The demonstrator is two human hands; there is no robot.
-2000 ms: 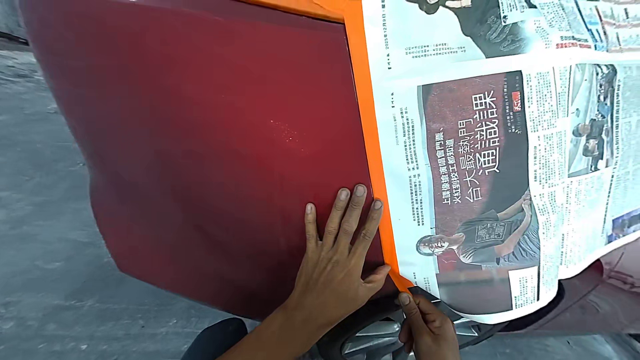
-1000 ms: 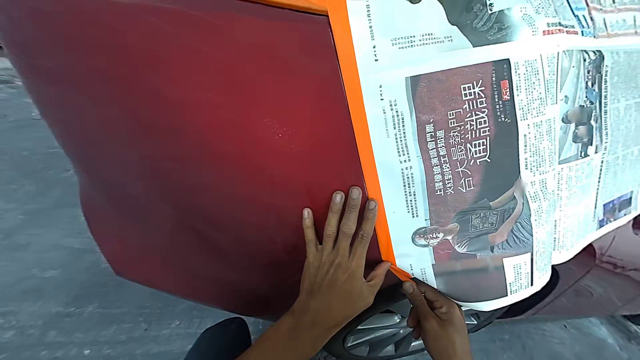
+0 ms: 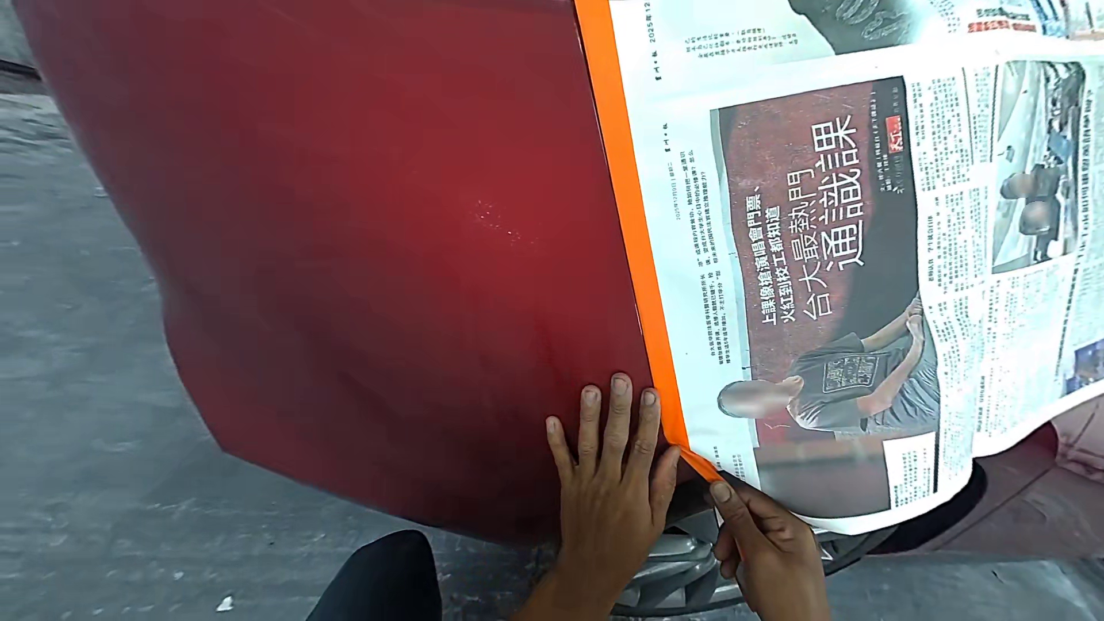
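Note:
A dark red car body panel [image 3: 362, 259] fills the left and middle of the view. Orange masking tape [image 3: 628, 198] runs along its right edge and joins a printed newspaper sheet [image 3: 681, 259]. My left hand [image 3: 612, 492] lies flat on the lower right of the panel with fingers spread, its thumb at the tape where the strip bends. Just right of it, my right hand [image 3: 768, 543] pinches the lower end of the tape between thumb and forefinger, at the newspaper's bottom corner.
Behind and below my hands is a car wheel [image 3: 673, 573] with a light metal rim. More reddish bodywork [image 3: 1018, 500] shows at the lower right under the newspaper. Grey floor [image 3: 86, 483] lies at the left, and my dark-clothed knee [image 3: 388, 578] is at the bottom.
Both hands stay at the tape's lower corner. My right hand has shifted slightly lower and away from my left thumb since the earliest frame, with more of the tape's end showing between them.

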